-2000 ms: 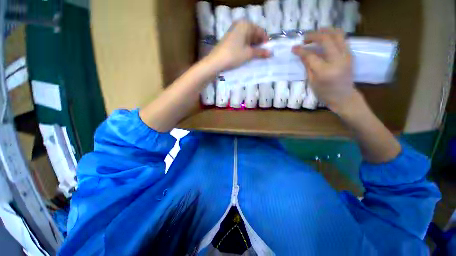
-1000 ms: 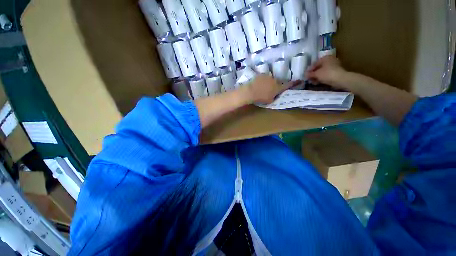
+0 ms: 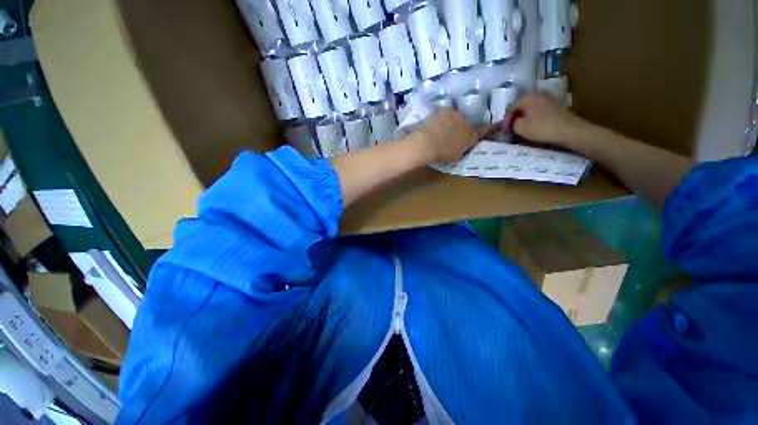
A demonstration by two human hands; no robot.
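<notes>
White cylindrical units (image 3: 338, 79) with small dark marks stand in tight rows inside the open carton (image 3: 490, 203). My left hand (image 3: 450, 134) holds the label sheet (image 3: 524, 163), a white sheet with rows of small dark print, over the near row by the carton's front wall. My right hand (image 3: 540, 119) is just right of it, fingers bent and low at the near units. The fingertips of both hands nearly meet. Whether a label is between them is too small to tell.
The carton's left flap (image 3: 104, 124) is folded out. A smaller brown box (image 3: 582, 290) lies below the carton at the right. At the left are a pale metal rail with a white power strip (image 3: 33, 336), white papers (image 3: 62, 207) and another brown box (image 3: 79, 315).
Since two seconds ago the view has shifted over the carton, and the sheet and both hands have come down to the near row. Over the last second the hands have barely moved.
</notes>
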